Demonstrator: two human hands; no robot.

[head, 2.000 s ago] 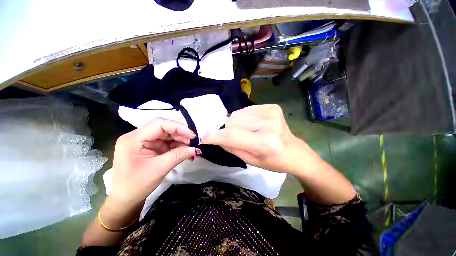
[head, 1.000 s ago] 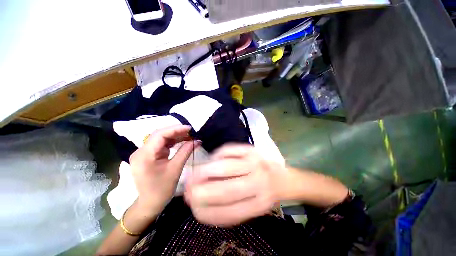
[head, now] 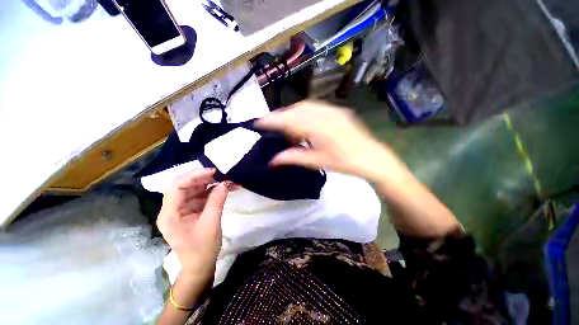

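Note:
A black garment [head: 289,174] with a rounded white patch [head: 233,149] lies over a white cloth [head: 286,219] on the lap. A thin black strap loop [head: 212,111] shows at its top. My left hand [head: 193,212] pinches the garment's lower left edge between thumb and fingers. My right hand [head: 324,136] is blurred, over the garment's right part, its thumb and fingers apart. I cannot make out a needle or thread.
A white table with a phone [head: 149,25] on a round black stand and a wooden drawer [head: 108,155] is ahead and left. White lace-edged fabric [head: 76,260] hangs at left. Grey fabric [head: 492,60] and a blue-edged bin [head: 416,95] are at right.
The view has turned and shifted, so more of the phone shows. My right hand has moved up and away from my left hand, and its fingers have spread. My left hand keeps its pinch.

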